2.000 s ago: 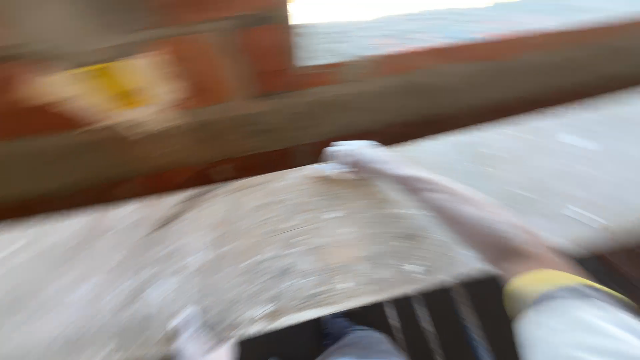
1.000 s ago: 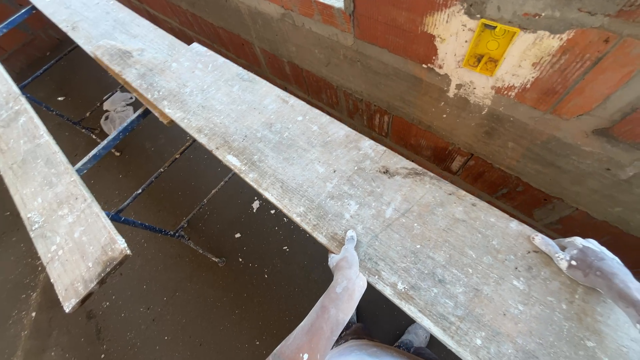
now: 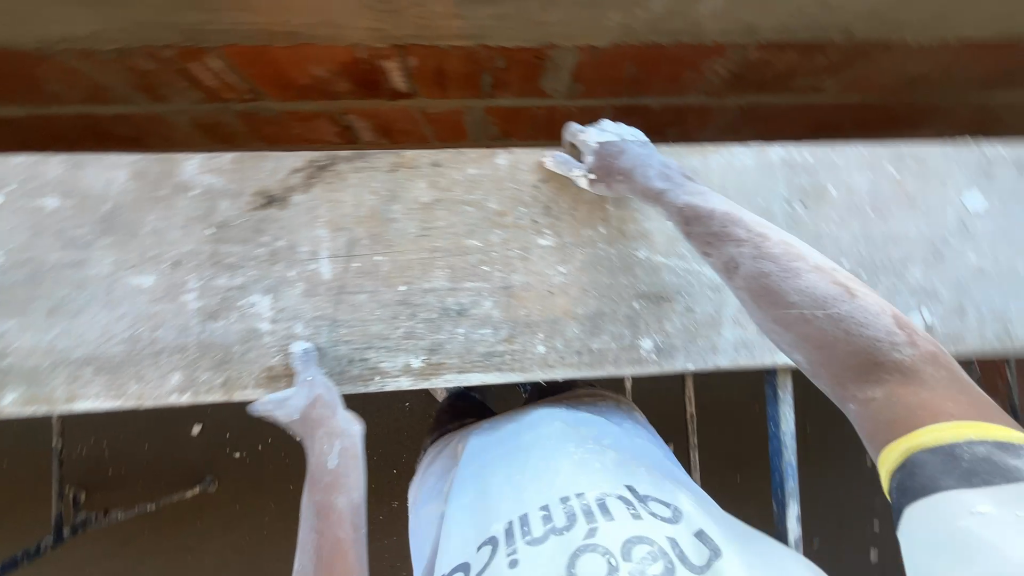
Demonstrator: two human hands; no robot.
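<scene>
A long wooden plank, spattered with white plaster, crosses the view from side to side. My left hand, coated in white, grips its near edge, thumb on top and the fingers partly hidden below the edge. At the far edge, beside the wall, my right hand is closed around the board, its thumb on the top face and its fingertips out of sight. My right arm reaches across the plank.
Past the plank's far edge runs a brick wall with mortar joints. Below the near edge are a blue metal bar, thin rods and a rough dark metal piece over the brown floor.
The view has swung strongly; the yellow electrical box and the second plank seen a second ago are out of frame. My right hand now holds the far edge of the plank.
</scene>
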